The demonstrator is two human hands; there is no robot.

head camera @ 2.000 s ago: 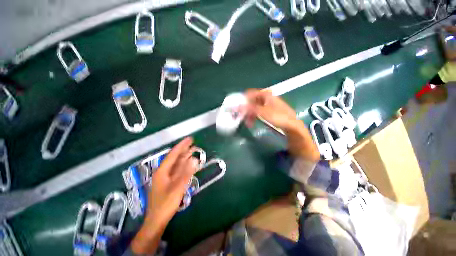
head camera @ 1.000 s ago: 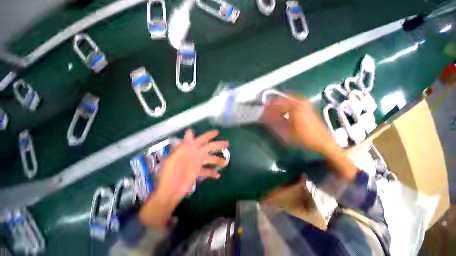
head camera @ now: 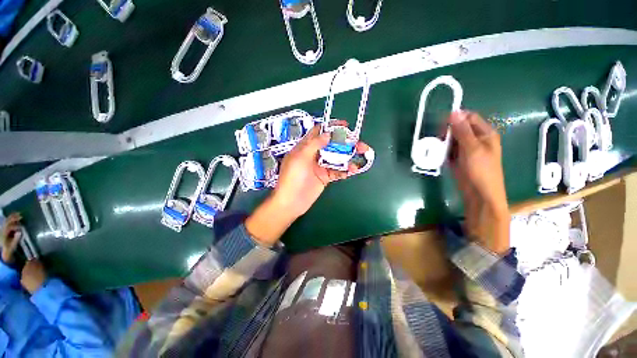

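Note:
My left hand [head camera: 307, 171] holds a loop-handled unit with a blue part [head camera: 340, 143] by its hub end, loop pointing up, over the near bench area. My right hand [head camera: 477, 150] grips a white loop-handled unit [head camera: 429, 152] by the side of its loop; its round hub is at the lower end and no blue shows. Several units with blue parts [head camera: 260, 168] are grouped just left of my left hand, partly behind it. Two more [head camera: 177, 210] lie side by side further left.
The divider rail [head camera: 272, 80] crosses behind my hands. Spaced units [head camera: 102, 87] lie beyond it. White units [head camera: 574, 157] are piled at right above the carton [head camera: 621, 231] with its liner bag [head camera: 566, 308]. A person in blue [head camera: 70, 314] is at lower left.
My left hand was open and now holds a unit with a blue part. My right hand has moved right and now holds a white unit. The view has shifted left.

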